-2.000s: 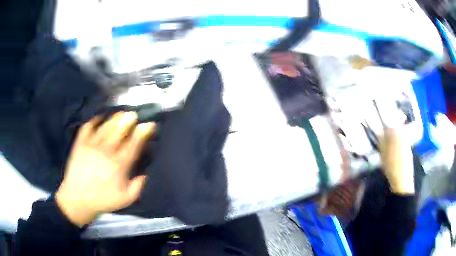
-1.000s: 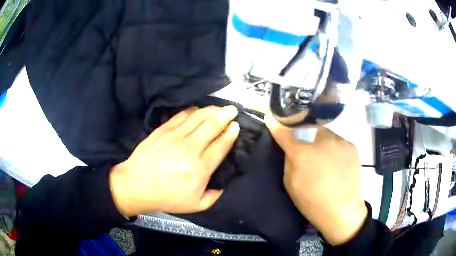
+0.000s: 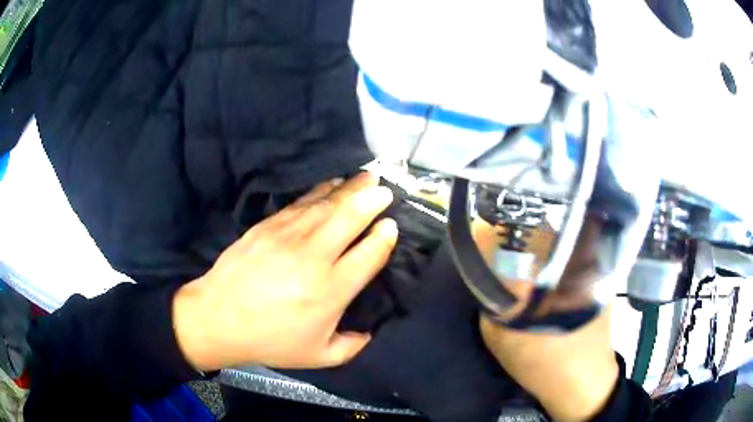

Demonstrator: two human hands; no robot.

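Note:
The black garment (image 3: 272,91) covers the left of the table, with padded sections, and runs under my hands. My left hand (image 3: 289,280) lies flat on it, fingers pointing at the needle area, thumb apart. My right hand (image 3: 553,354) is right of it, at the garment's right side; the machine's front parts hide its fingers, so I cannot tell whether it grips anything. The white sewing machine head (image 3: 462,66) with a blue stripe stands over the garment's right edge. Its needle area is mostly hidden.
A ruler strip (image 3: 305,391) runs along the near table edge. Tension knobs (image 3: 516,264) stick out from the machine front, above my right hand. A green band (image 3: 648,338) and reddish-brown strips hang at the right edge. Blue material (image 3: 169,404) lies below the table.
The machine head appears larger and lower in view and now covers more of my right hand. The phone seen two seconds ago is out of view. My left hand has barely moved since one second ago.

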